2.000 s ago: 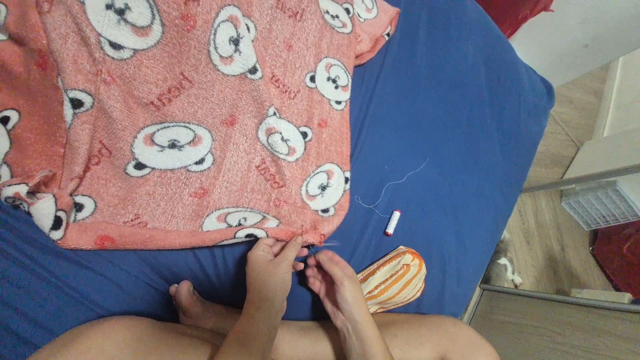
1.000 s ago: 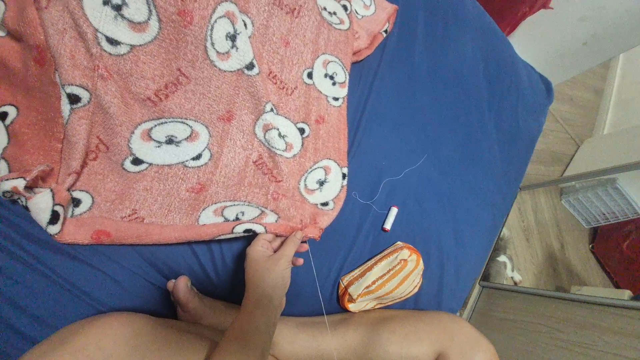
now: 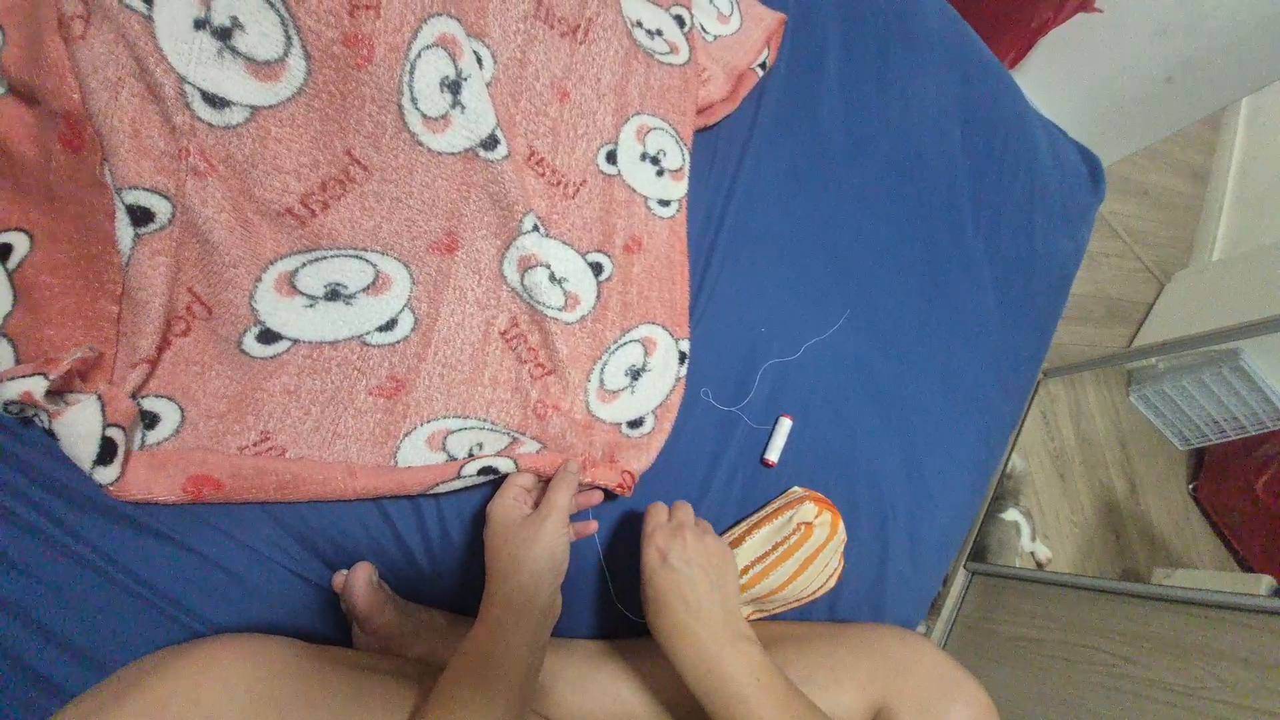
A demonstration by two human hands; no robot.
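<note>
A pink fleece cloth with white bear faces (image 3: 440,200) lies spread over a blue sheet (image 3: 850,220). Its lower edge, close to the right corner, is pinched between the thumb and fingers of my left hand (image 3: 535,520). A thin pale thread (image 3: 606,575) hangs from that edge and curves to my right hand (image 3: 688,555), which is just right of the cloth with its fingertips drawn together. Whether a needle is between them cannot be seen. A white thread spool with red ends (image 3: 777,441) lies farther right, a loose strand trailing from it.
An orange and cream striped pouch (image 3: 795,555) lies beside my right hand. My bare legs are crossed along the near side, one foot (image 3: 375,605) below the cloth. Beyond the bed's right edge are a wooden floor, a metal rail and a white grated box (image 3: 1205,400).
My right hand, out of view one second ago, is back near the cloth's corner. The thread, drawn straight downward then, now hangs in a slack curve. My left hand stays at the edge.
</note>
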